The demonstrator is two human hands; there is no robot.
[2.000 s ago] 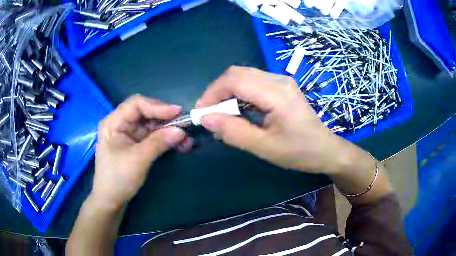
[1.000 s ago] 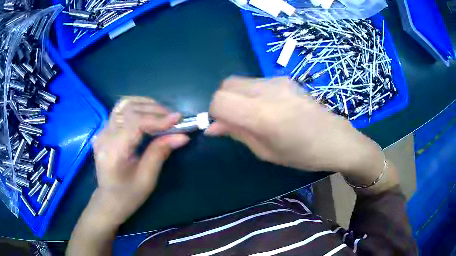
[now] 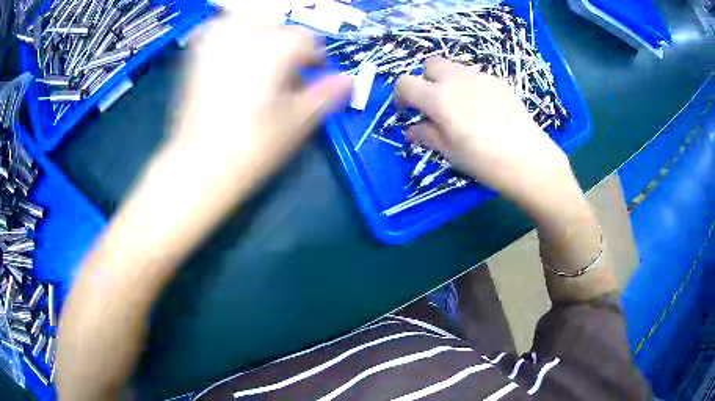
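Note:
My right hand [image 3: 490, 129] is over the blue rod tray [image 3: 359, 184], fingertips among the thin silver rods [image 3: 549, 90]. Its thumb and fingers are apart, with nothing clearly gripped. My left hand [image 3: 243, 86] is raised beside the tray's left edge, blurred, its thumb and fingers apart and nothing visible between them. Its thumb tip is close to a white sleeve [image 3: 363, 86] that lies at the tray's left side. More white sleeves [image 3: 329, 14] lie in a clear bag behind, partly hidden by my left hand. The unit held earlier is not visible.
The far blue tray [image 3: 102, 98] at the upper left holds silver pieces with thin ends. The left blue tray [image 3: 67, 223] holds short metal tubes [image 3: 16, 251] under clear plastic. Another blue tray [image 3: 627, 23] is at the upper right. A brown box [image 3: 521, 282] is below the bench edge.
My hands have parted from the metal tube and white sleeve. My left hand has moved up and right, my right hand onto the rods. The view has shifted to the right.

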